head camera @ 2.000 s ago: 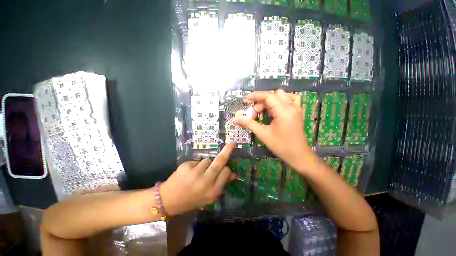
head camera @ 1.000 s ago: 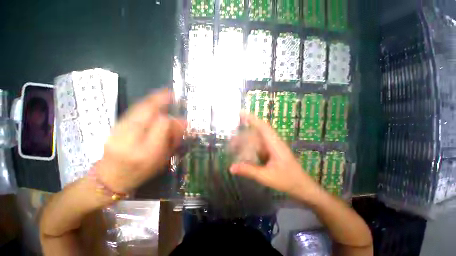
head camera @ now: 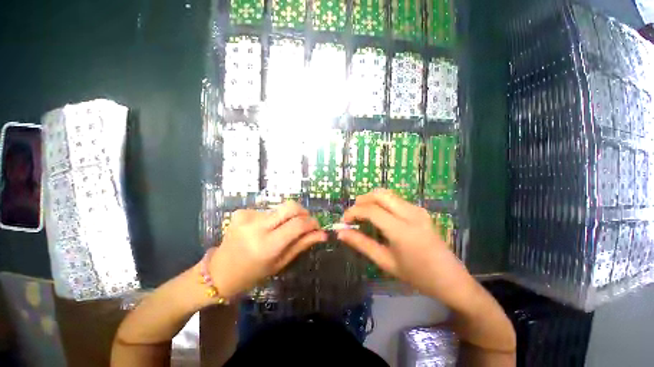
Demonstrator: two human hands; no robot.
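Note:
The clear blister tray (head camera: 465,107) lies flat in front of me, with strong glare on its left middle part. Its second row from the top holds boards with white-silver surfaces. In the row below, the two left boards are whitish and the others are green circuit boards (head camera: 406,165). My left hand (head camera: 269,240) and my right hand (head camera: 401,233) meet over the near row. Between their fingertips they hold a thin whitish strip (head camera: 344,226), seen almost edge-on; I cannot tell if it is a dome sheet or backing film. Both hands hide much of the near row.
A pile of dome sheets (head camera: 89,193) lies on the left, beside a smartphone (head camera: 21,175). A tall stack of filled trays (head camera: 548,150) stands at the right. A black crate (head camera: 552,326) and clear packaging (head camera: 428,348) are below the table edge.
My left hand first moved left off the board, then came back to meet my right hand. Both are now nearer to me with a strip between them. The second board in the third row now looks whitish.

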